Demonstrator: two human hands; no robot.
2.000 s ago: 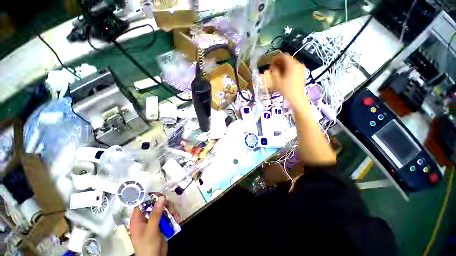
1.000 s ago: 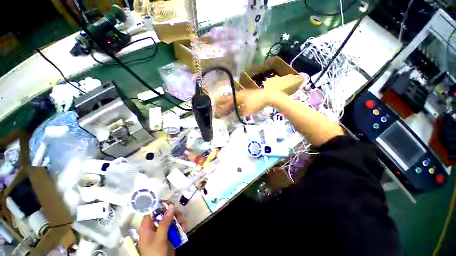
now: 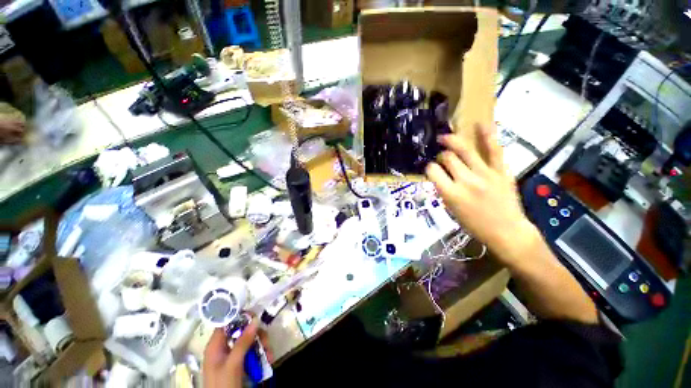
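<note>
My left hand is closed around the open handle of a white handheld fan body, whose round head points up the bench. A bright blue cell shows in the handle, partly covered by my fingers. My right hand is at the lower right of an open brown carton, fingers spread over its edge and touching the black parts side. The carton is tipped up with its opening towards me. Many small shiny black parts lie in it. Whether my right hand grips the carton or a part is unclear.
A black electric screwdriver hangs mid-view. A grey metal screw feeder stands left of it. Another carton is at far left. A fan with a ringed head lies on the bench. A control panel is at right.
The carton of black parts has come up and tipped towards me. My right hand has moved from near the screwdriver to the carton. My left hand still holds the fan body.
</note>
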